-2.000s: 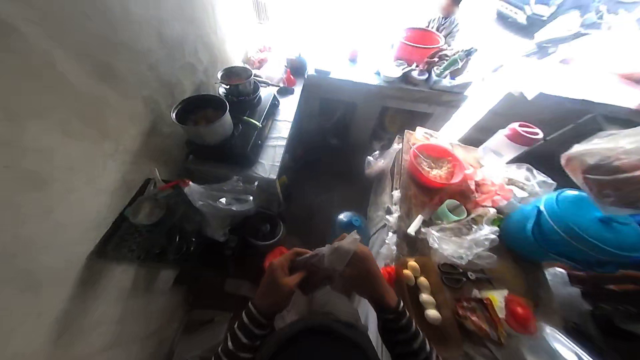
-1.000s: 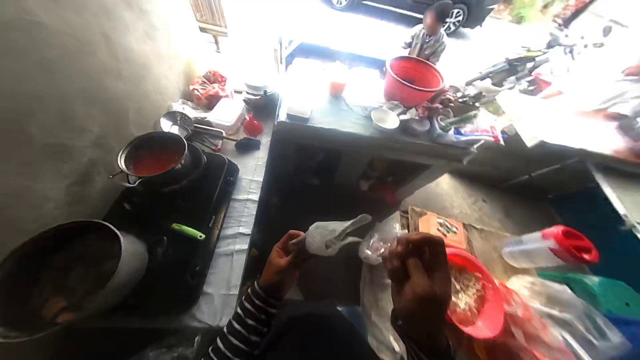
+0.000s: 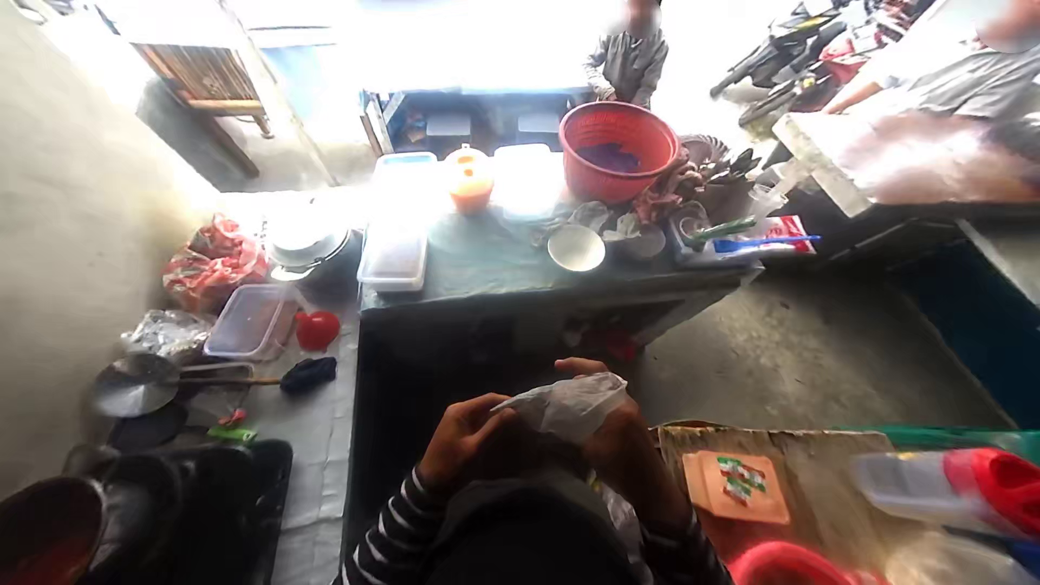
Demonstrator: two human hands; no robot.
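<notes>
A thin whitish plastic bag (image 3: 569, 404) spans the space between my two hands at the lower middle of the view. My left hand (image 3: 467, 439) pinches its left edge with thumb and fingers. Around the bag's right side is my right hand (image 3: 613, 431), its palm partly hidden by the plastic and one finger stretched out above. Part of another clear plastic piece (image 3: 621, 512) shows beside the right forearm. What the bag holds, if anything, cannot be made out.
Left stand a black stove (image 3: 203, 504), a pan (image 3: 49, 528) and a ladle (image 3: 138, 385). The counter ahead bears a red basket (image 3: 617, 154), a white bowl (image 3: 576, 248) and containers. Right is a wooden table (image 3: 821, 463) with a pink tub (image 3: 784, 565). People stand beyond.
The hands, apart one second ago with the bag in the left, are now close together with the bag between them. The view has swung up toward the far counter.
</notes>
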